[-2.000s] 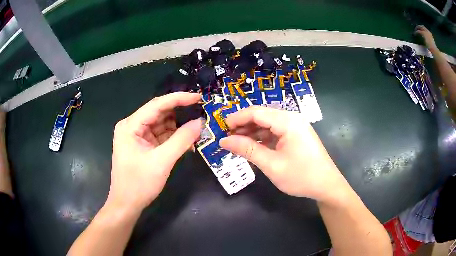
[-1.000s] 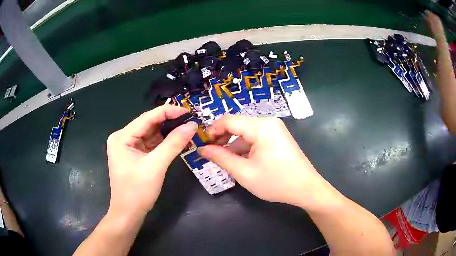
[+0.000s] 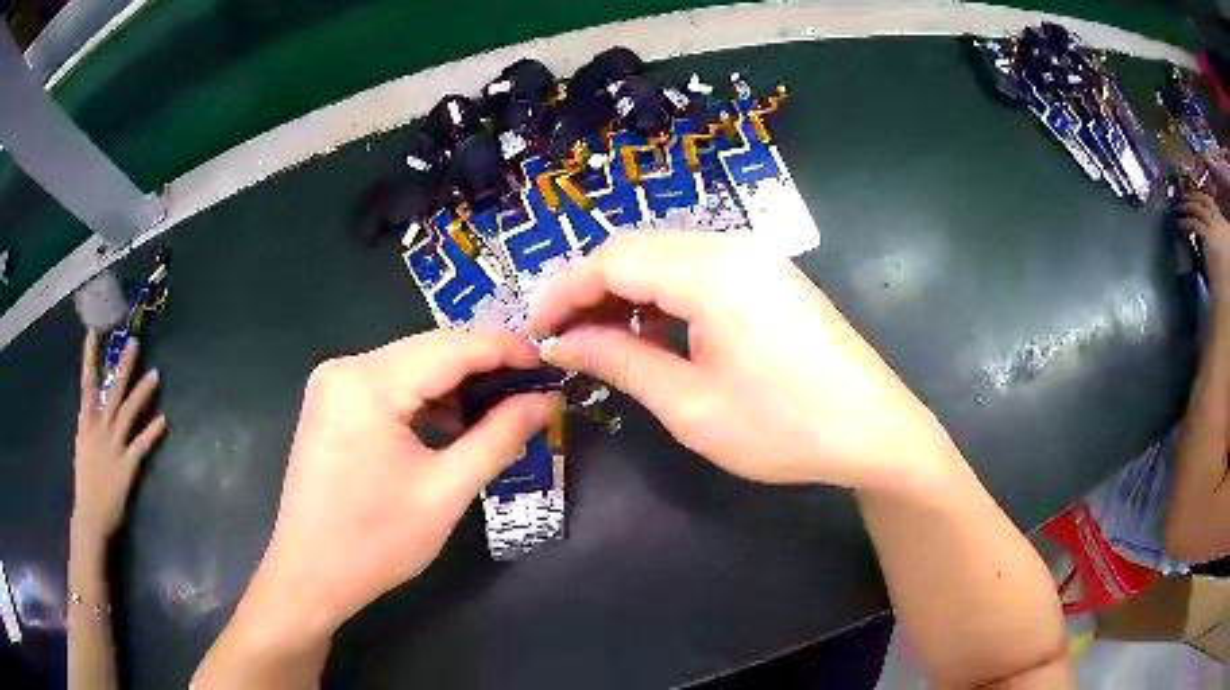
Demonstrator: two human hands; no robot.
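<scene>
A keypad circuit board (image 3: 525, 523) hangs below my hands near the middle, blue above and pale below, its upper end hidden by my fingers. My left hand (image 3: 418, 458) grips its dark end part between thumb and forefinger. My right hand (image 3: 701, 357) pinches a tiny pale piece at its fingertips, right against my left fingertips. A flex cable end shows just under the fingers. The board pile (image 3: 621, 175) fans out beyond my hands, black ends away from me and pale ends toward me.
Another person's hand (image 3: 111, 431) touches a single board (image 3: 131, 330) at the left. A small bunch of boards (image 3: 1086, 128) lies at the far right, near another person's hand (image 3: 1205, 223). A pale rail (image 3: 324, 119) and grey post (image 3: 68, 142) stand beyond the bench.
The held board has turned more upright and moved slightly toward me, away from the pile. My right fingertips have moved up to my left ones. Another person's hand has reached the left board.
</scene>
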